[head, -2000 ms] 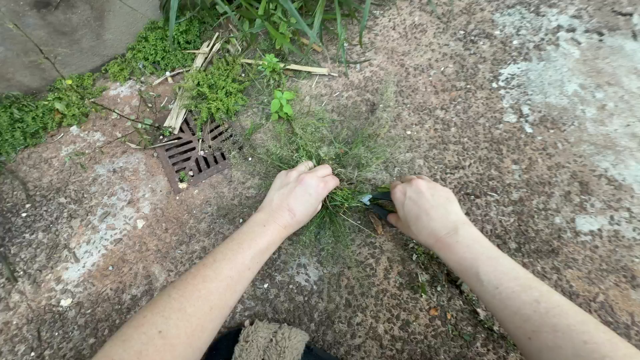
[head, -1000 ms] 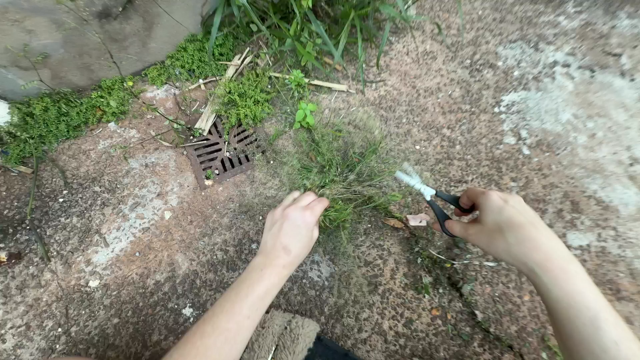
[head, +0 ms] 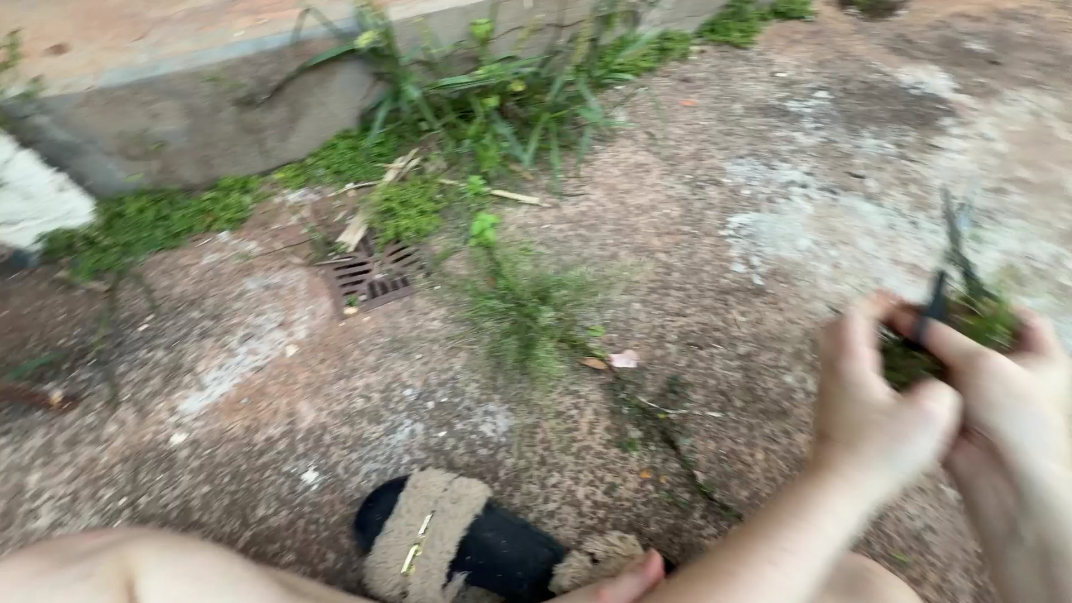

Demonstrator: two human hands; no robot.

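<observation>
My left hand and my right hand are pressed together at the right of the view, around a bunch of cut green grass. Scissors with dark handles stick up from between the hands, blades pointing away; the right hand holds them along with some of the grass. Which fingers of the left hand grip the grass is blurred. A thin-leaved grass clump grows from the ground left of the hands, touched by neither.
A drain grate lies left of the clump, with dry stalks beside it. Long-leaved plants grow along the low wall. A sandal with a fuzzy strap is at the bottom, near a ground crack.
Both hands have left the grass clump and come together at the right, with cut grass and the scissors between them. The view has shifted.
</observation>
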